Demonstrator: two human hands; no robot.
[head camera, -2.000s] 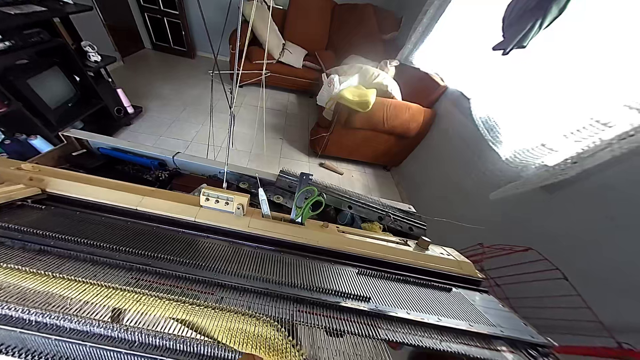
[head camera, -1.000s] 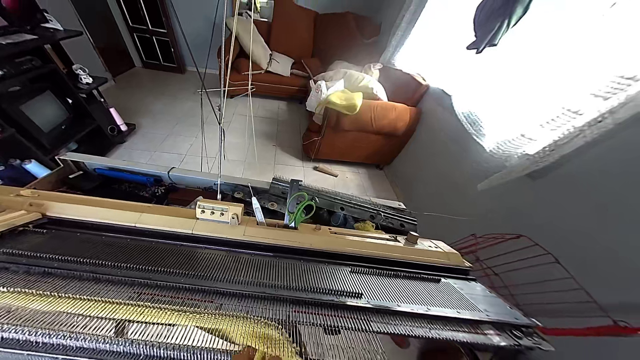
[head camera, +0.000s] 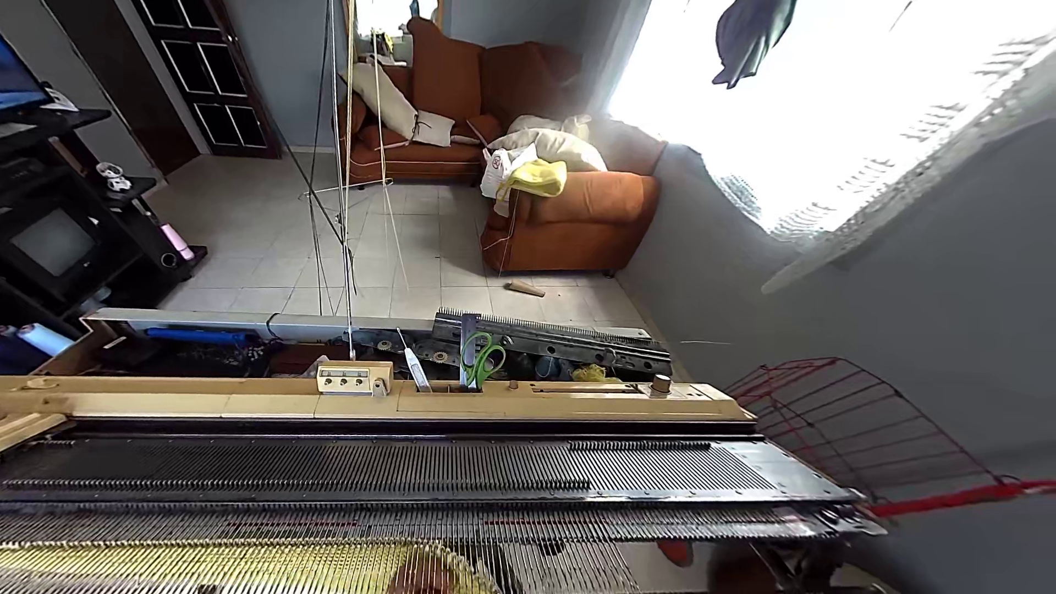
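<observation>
Neither my left hand nor my right hand can be made out. A knitting machine with a black needle bed (head camera: 355, 466) spans the lower view, its rows of metal needles running left to right. Yellow knitted fabric (head camera: 247, 565) hangs at the bottom left, behind thin needles. A brownish shape (head camera: 422, 569) shows through beside the fabric's right end; I cannot tell what it is. On the cream back rail (head camera: 272, 404) sits a small counter box (head camera: 355, 378). Right of it stand a white-handled tool (head camera: 416, 370) and green-handled scissors (head camera: 483, 359). Yarn strands (head camera: 346, 206) rise above the counter.
Behind the machine lies a spare needle bed (head camera: 553, 342). A red wire rack (head camera: 858, 421) is at the right, by the wall. Farther back are an orange sofa (head camera: 454, 82), an orange armchair (head camera: 569, 231) with a yellow cloth (head camera: 538, 177), and a black stand (head camera: 124, 239) at the left.
The view has turned somewhat, so the machine lies more level across it. No object has plainly moved.
</observation>
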